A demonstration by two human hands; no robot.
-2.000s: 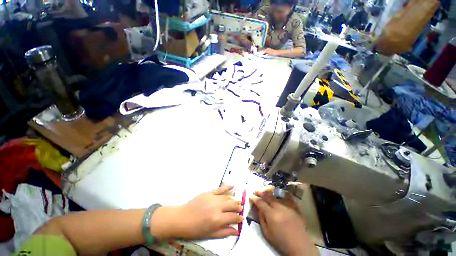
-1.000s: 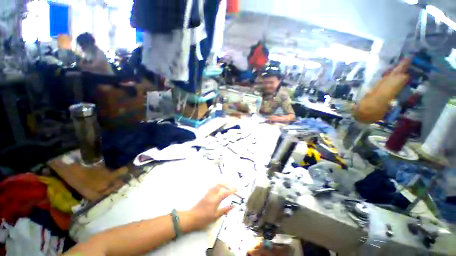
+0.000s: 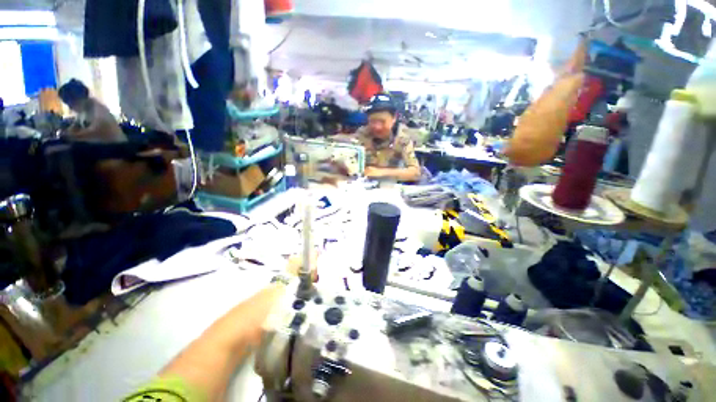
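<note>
The cream-grey sewing machine head [image 3: 377,345] fills the lower middle and right; its needle area is out of the picture. My left arm reaches forward past the head's left end. My left hand [image 3: 297,265] is small, blurred and partly hidden behind the machine's upright post, so its fingers and any hold cannot be told. It is at the near edge of a loose heap of white strips with dark lines [image 3: 416,263]. My right hand is not in view.
A navy piece with a white edge [image 3: 149,243] lies at left, near a flask [image 3: 30,251]. A dark cylinder [image 3: 380,247] stands behind the head. Red [image 3: 581,169] and white [image 3: 666,157] thread cones stand at right. A person [image 3: 386,145] sits opposite.
The view has risen and turned right. My left hand has moved from the needle area forward to the strip heap. My right hand, earlier beside the needle, has gone out of view.
</note>
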